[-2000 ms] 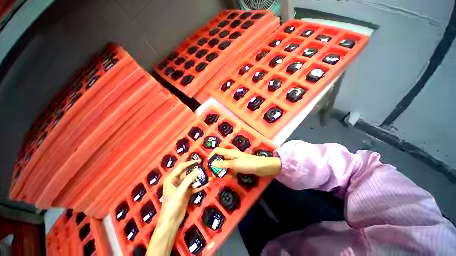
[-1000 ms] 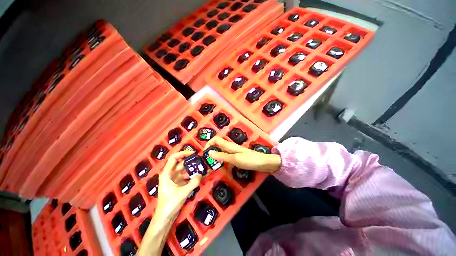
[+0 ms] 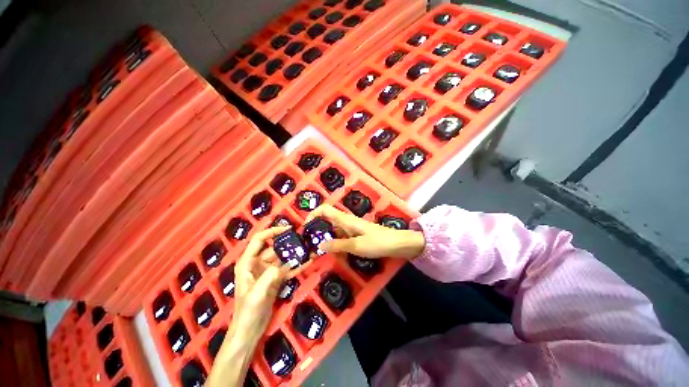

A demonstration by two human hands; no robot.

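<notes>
My left hand (image 3: 257, 281) holds a black smartwatch (image 3: 290, 249) by its edges, its glossy face up with small whitish-purple marks lit. My right hand (image 3: 370, 237) holds a second black smartwatch (image 3: 318, 233) close beside the first, its face dark with purple-white marks and the thumb at its lower edge. Both are above the orange-red foam tray (image 3: 243, 253), whose pockets hold black watches. One watch in the tray (image 3: 307, 200) shows a green-and-white screen. My hands hide some pockets.
A tall pile of orange-red trays (image 3: 162, 181) stands at the left. A neighbouring tray of watches (image 3: 446, 102) lies beyond on the white bench (image 3: 438, 185), with another stack (image 3: 302, 53) behind it. Part of another tray (image 3: 83, 348) shows at lower left. Grey floor lies at right.
The watch in my right hand showed a green picture and now shows purple-white marks. The left watch's screen also changed from a white-green picture to small marks. The view has shifted slightly.
</notes>
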